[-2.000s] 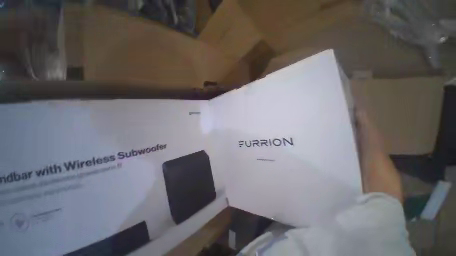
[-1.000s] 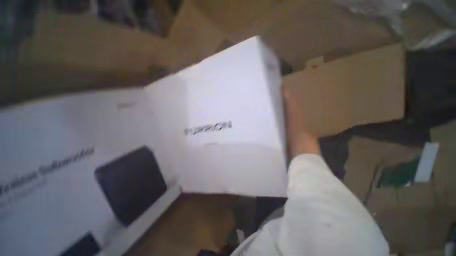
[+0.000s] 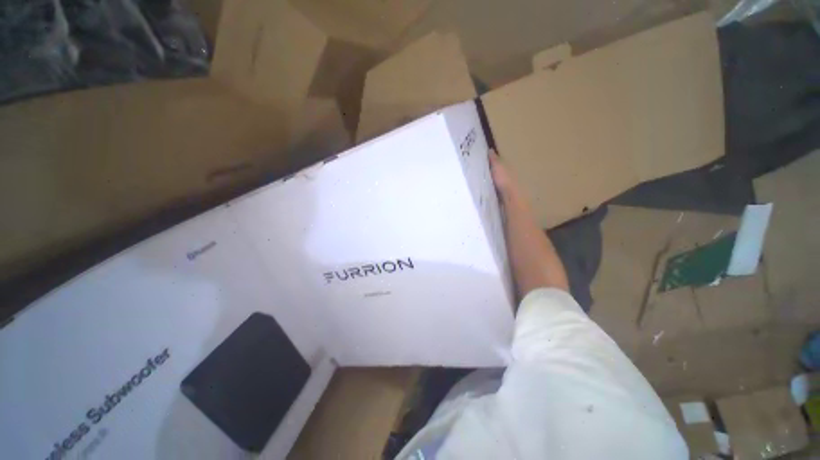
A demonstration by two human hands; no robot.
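A large white printed retail box [image 3: 378,216] fills the lower left and centre, with FURRION on its panel and a dark subwoofer picture beside it. My right hand [image 3: 524,238] lies flat against the box's narrow right end; the fingertips are partly hidden at its upper edge. My left hand is not in view. A brown open carton [image 3: 117,153] lies behind the box's upper edge. Its wide end flap [image 3: 611,126] with a small locking tab [image 3: 552,58] spreads out to the right, touching near my fingers.
Smaller brown flaps [image 3: 414,85] stand up behind the box. Dark film-wrapped goods [image 3: 99,45] are at the upper left. Flattened cardboard [image 3: 629,260] with a green sheet [image 3: 697,262] and a white strip [image 3: 750,239] lies on the floor at the right. Brown cardboard [image 3: 355,413] shows below the box.
The view has shifted. The box and my right hand now appear further left than two seconds ago, and more of the carton's end flap and the floor shows. My right hand stays on the box's end.
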